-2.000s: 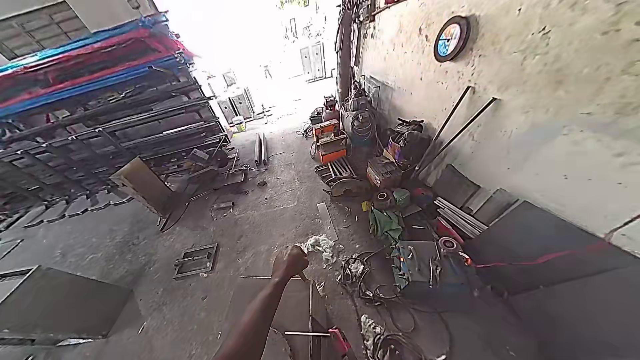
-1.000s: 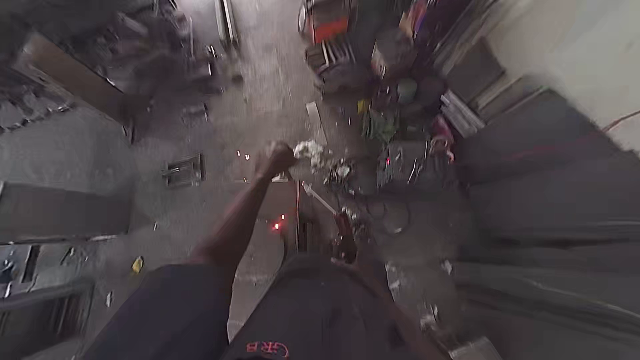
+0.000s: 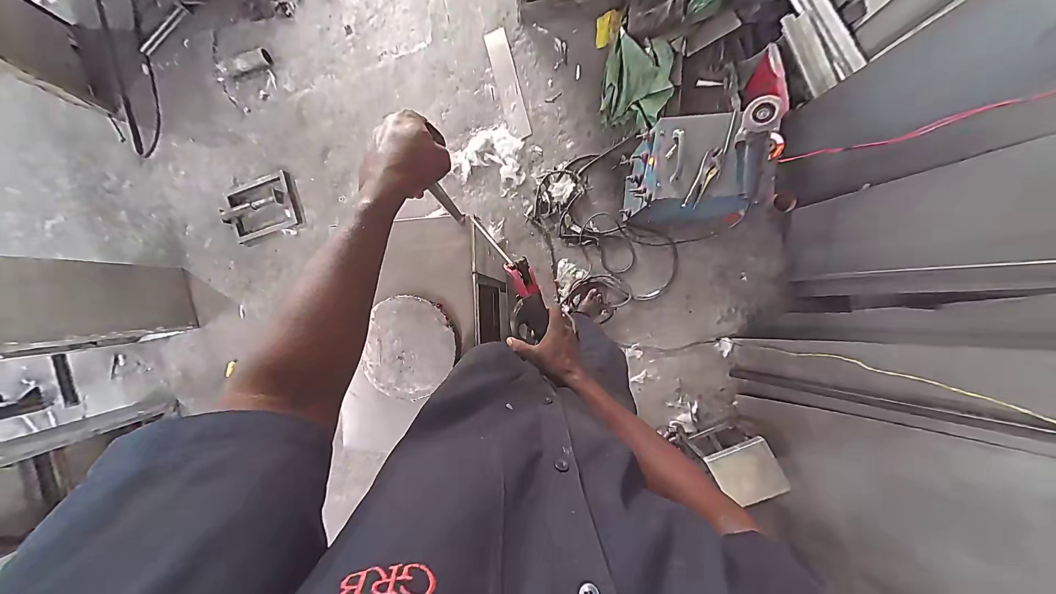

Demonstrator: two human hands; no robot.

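Note:
My left hand (image 3: 404, 157) is closed around the dark handle of a flat metal bar-like tool (image 3: 446, 201), whose lower end meets the upper right corner of a sheet-metal box (image 3: 425, 264). My right hand (image 3: 551, 348) grips a red and black electrode holder (image 3: 523, 285) low beside my knee. From the holder a thin welding rod (image 3: 492, 239) points up and left to the same corner; whether its tip touches cannot be told. A round metal disc or plate (image 3: 410, 346) shows on the box, left of a dark rectangular opening (image 3: 490, 309).
Looped black cables (image 3: 590, 235) lie on the floor right of the box. Beyond them stands a blue-sided welding machine (image 3: 691, 165) with tools on top and a grinder (image 3: 761, 114) beside it. A metal frame (image 3: 262, 206) lies left; large sheet-metal panels (image 3: 916, 206) stand right.
The view has tilted down strongly. My right hand, not seen in the oldest frame, is now visible on the electrode holder. The rod has swung from pointing left to up-left. Red glints in the middle frame are gone.

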